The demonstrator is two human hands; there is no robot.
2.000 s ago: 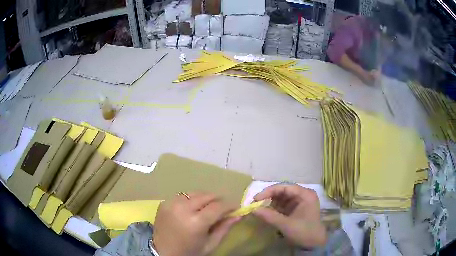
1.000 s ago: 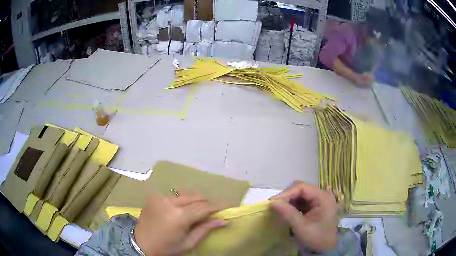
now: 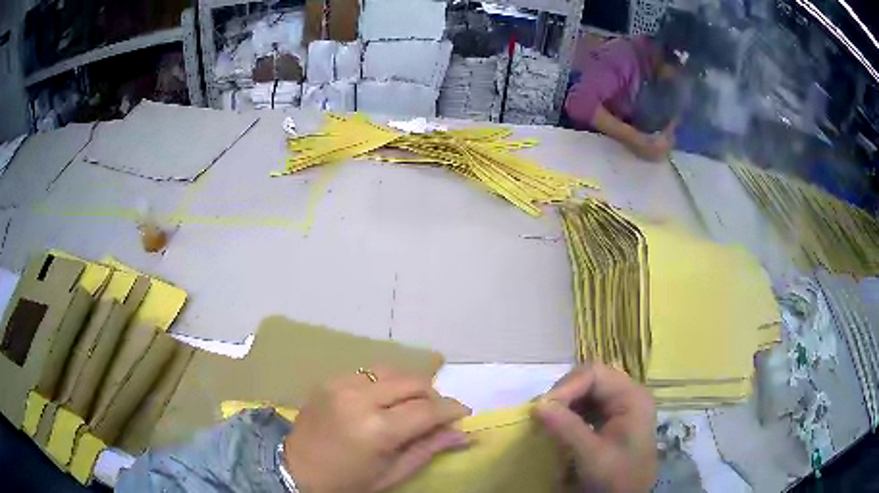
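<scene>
A yellow panel [image 3: 492,467] lies at the bottom centre, with a narrow folded band along its upper edge. My left hand [image 3: 381,433] presses on the band's left part, fingers flat over it. My right hand [image 3: 602,424] pinches the band's right end between thumb and fingers. The panel's lower part is cut off by the picture's edge. A khaki panel [image 3: 318,356] lies flat beyond my left hand. Overlapping folded khaki panels with yellow edges [image 3: 106,356] lie at the left.
A thick yellow panel stack [image 3: 704,308] stands right of my hands. Fanned yellow strips [image 3: 434,154] lie farther back. A small amber bottle [image 3: 152,236] stands at left. Crumpled scraps [image 3: 805,366] lie at right. A person [image 3: 617,91] sits across the table.
The view has shifted right. More of the yellow panel shows than in the first frame, and its folded band is stretched out between my hands. Both hands still hold it.
</scene>
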